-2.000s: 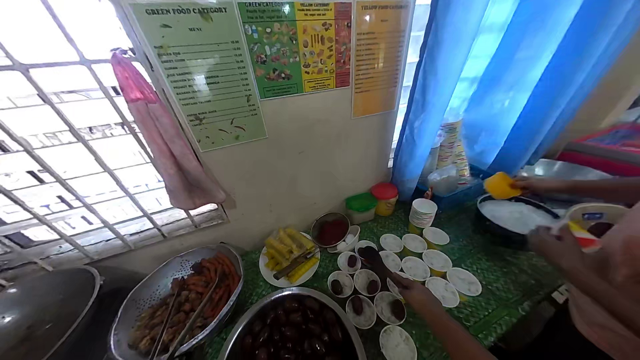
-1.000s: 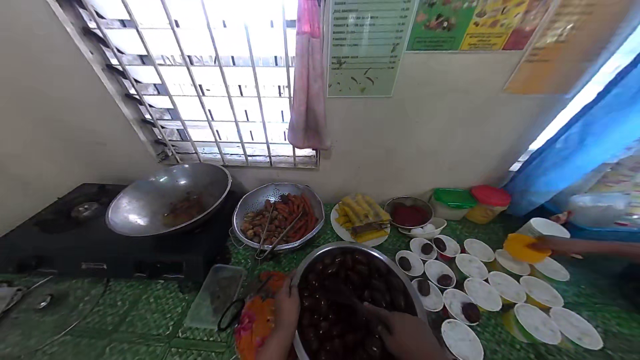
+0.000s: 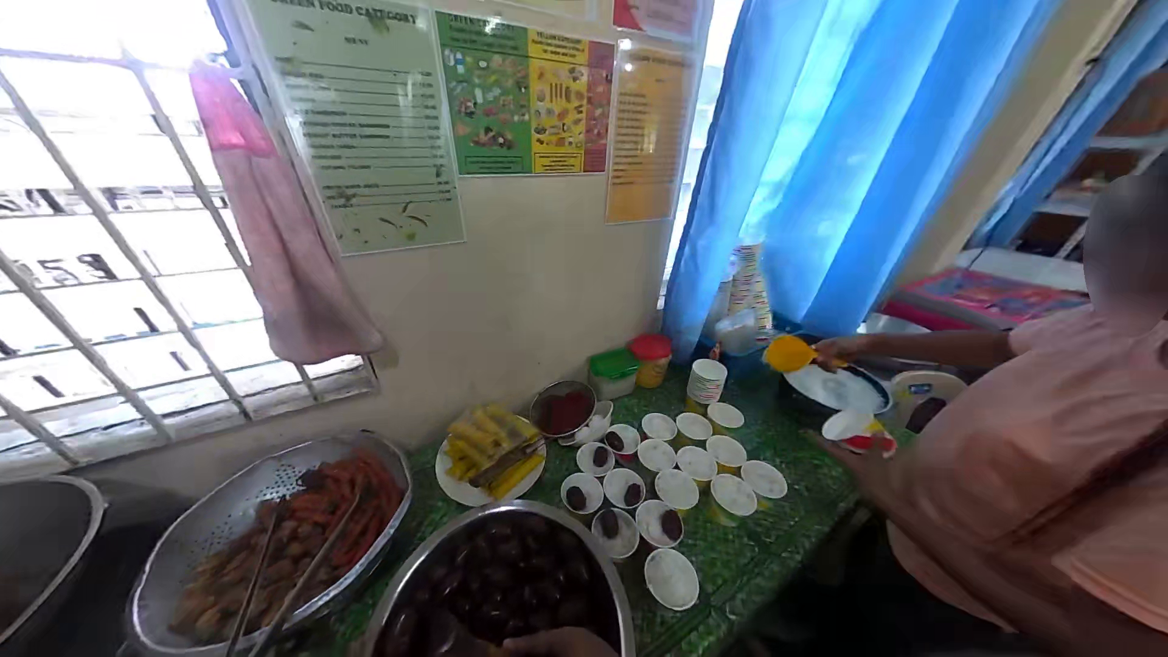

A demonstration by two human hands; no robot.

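At the bottom edge, a steel bowl holds many dark brown, glossy oval pieces. Only a small part of my right hand shows over the bowl's near side, next to a dark shape too hidden to identify. What its fingers grip cannot be made out. My left hand is out of view. White paper cups of white contents stand in rows right of the bowl; several of the nearer left ones hold a dark piece each. A co-worker at the right holds a yellow scoop over a pot of white contents and a cup in the other hand.
A colander of reddish-brown food with tongs lies left. Behind the bowl are a plate of yellow wrapped food, a small bowl of red contents, lidded tubs and stacked cups. A wok sits far left.
The view has swung right. My left hand, seen by the bowl a second ago, is out of view. My right hand was over the cups two seconds ago and is now at the bowl.
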